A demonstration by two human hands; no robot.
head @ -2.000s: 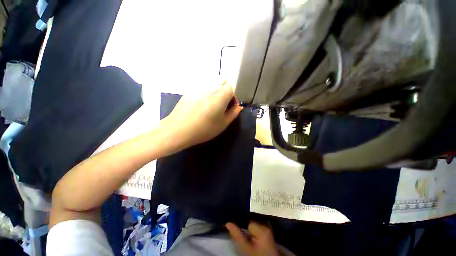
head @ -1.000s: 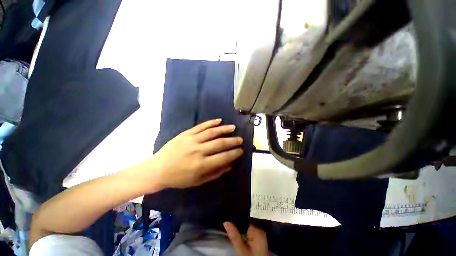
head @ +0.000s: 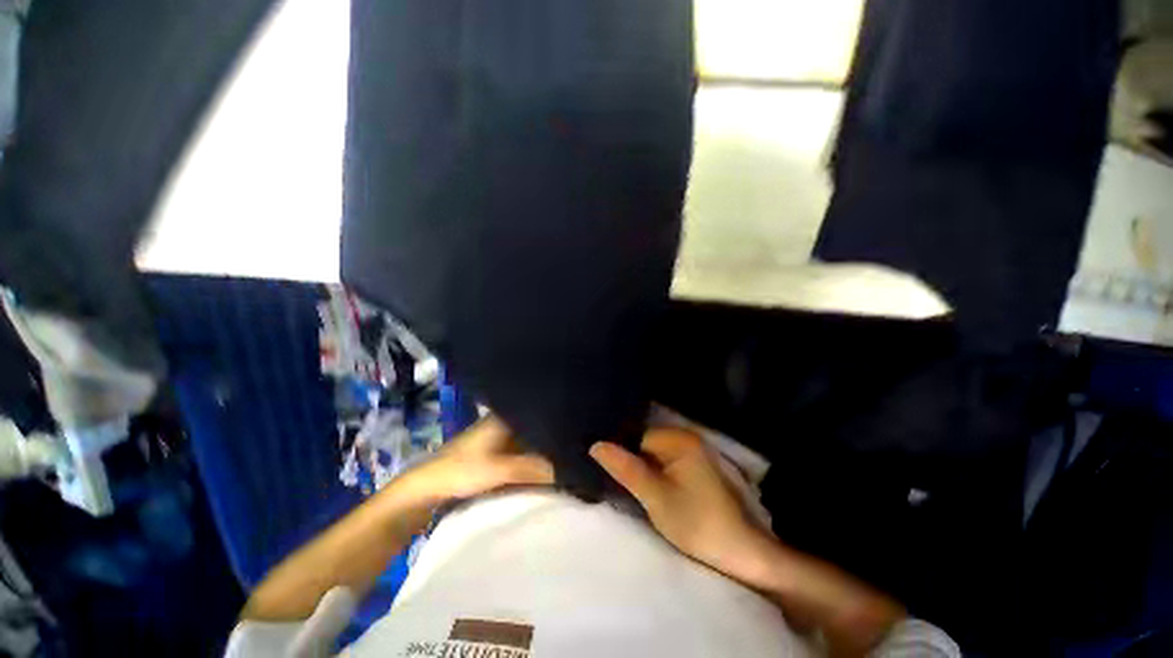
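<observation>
A dark navy garment piece lies over the white table and hangs over its front edge towards my lap. My left hand and my right hand are close together at its lower end, near my waist. Both hold the gathered cloth between them. Some fingers are hidden by the cloth. The needle and presser foot are not in view.
A second dark cloth piece lies on the table at the right and hangs over the edge. Long dark panels lie at the left. A blue basket with scraps is below the table edge.
The view has tilted down, so the machine head is out of the picture. My left hand has left the cloth on the table and joined my right hand at its lower end.
</observation>
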